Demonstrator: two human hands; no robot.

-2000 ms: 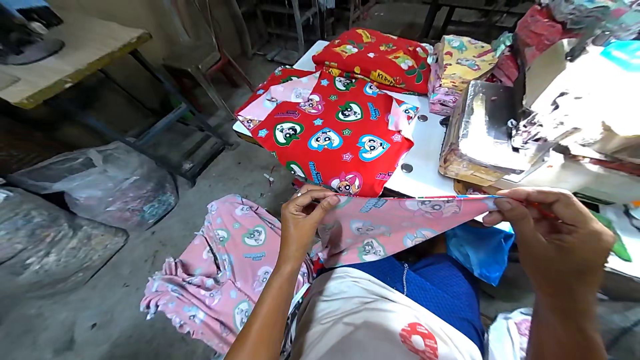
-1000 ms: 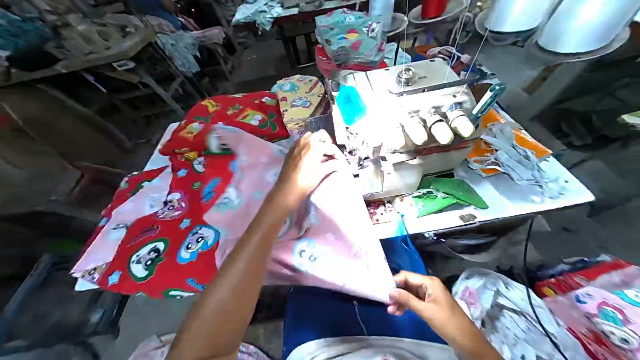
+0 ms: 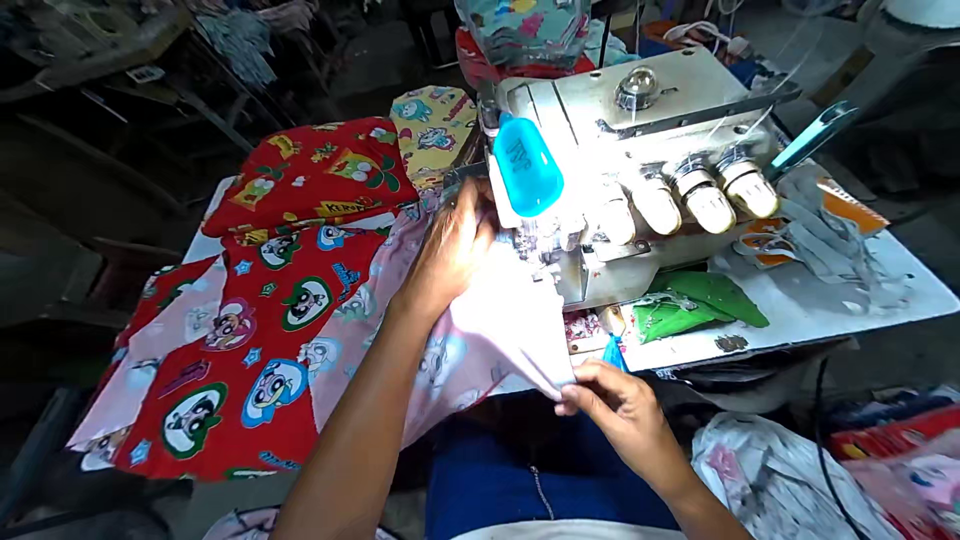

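A pale pink printed cloth (image 3: 480, 330) lies along the left side of an overlock sewing machine (image 3: 637, 150), its edge close by the needle and presser foot area. My left hand (image 3: 454, 247) rests on the cloth's upper part, left of the machine's blue plate; its fingertips are partly lost in glare. My right hand (image 3: 619, 409) pinches the near corner of the cloth between thumb and fingers. Under the cloth and to its left spreads red fabric with cartoon print (image 3: 262, 345), its pink reverse showing in places.
Folded red cloth (image 3: 322, 180) and yellow printed cloth (image 3: 431, 131) lie behind. Green cloth scraps (image 3: 697, 304) and grey trimmings (image 3: 840, 232) sit on the white table (image 3: 862, 322). A black cable (image 3: 821, 442) hangs at right, near a plastic bag (image 3: 757, 480).
The view has swung to the sewing machine. The pink cloth, stretched between both hands over the lap earlier, now lies at the machine. My left hand has moved up beside the machine head.
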